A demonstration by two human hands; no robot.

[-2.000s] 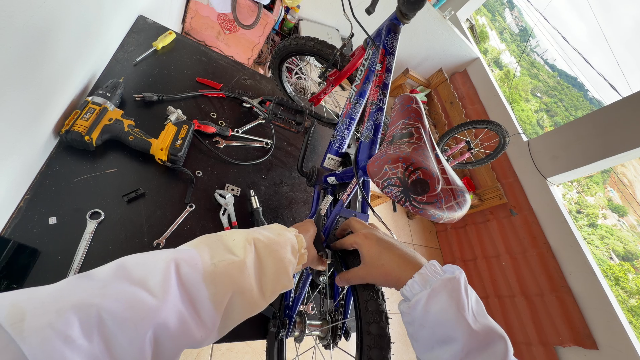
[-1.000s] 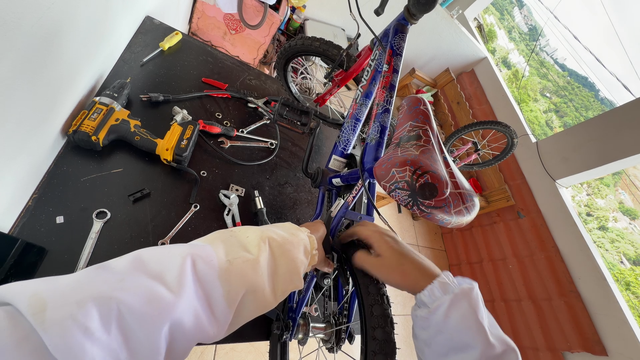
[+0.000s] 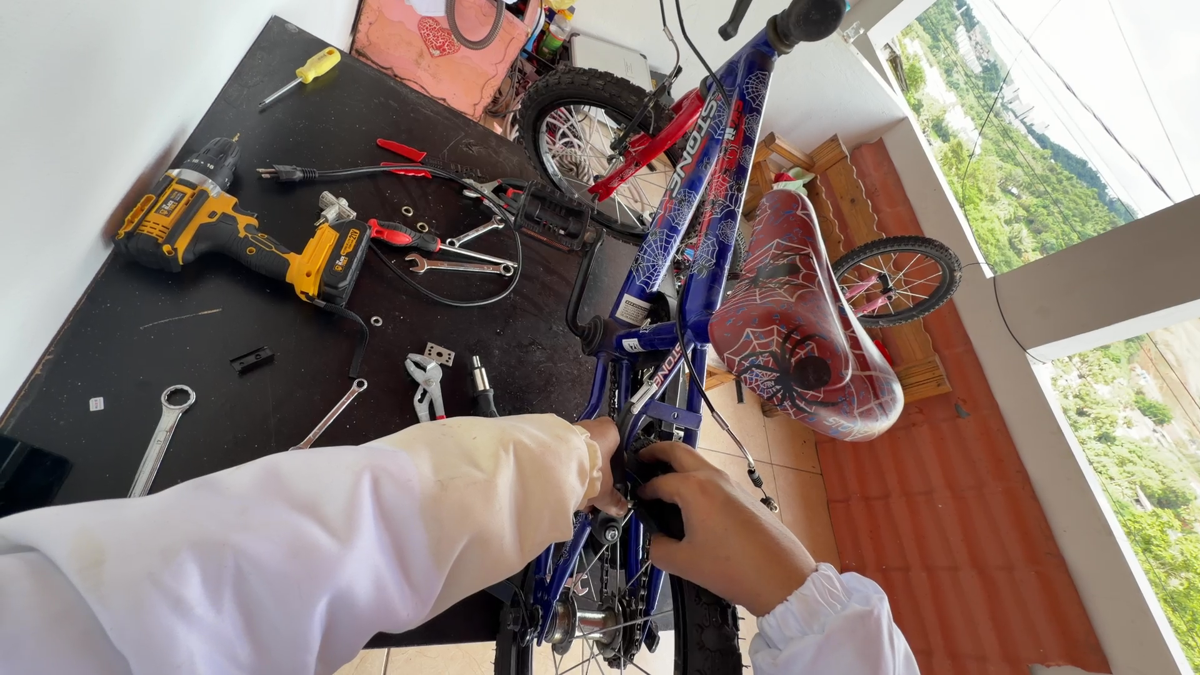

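A blue child's bicycle frame with web patterns leans across the table's edge, its red spider-web saddle at the right. My left hand reaches in beside the rear wheel, its fingers largely hidden by the sleeve and frame. My right hand is bent over the rear tyre just below the frame tubes, fingertips against dark parts there; what they hold is hidden. Under the hands are the chain and the rear hub. A loose brake cable hangs right of the frame.
On the black table lie a yellow-and-black cordless drill, a yellow screwdriver, several wrenches, adjustable pliers and a red-handled screwdriver. The front wheel is at the table's far edge. A small wheel stands beyond the saddle.
My right hand's fingers have shifted and curled more over the tyre beside the frame. My left hand stays at the same part of the bicycle.
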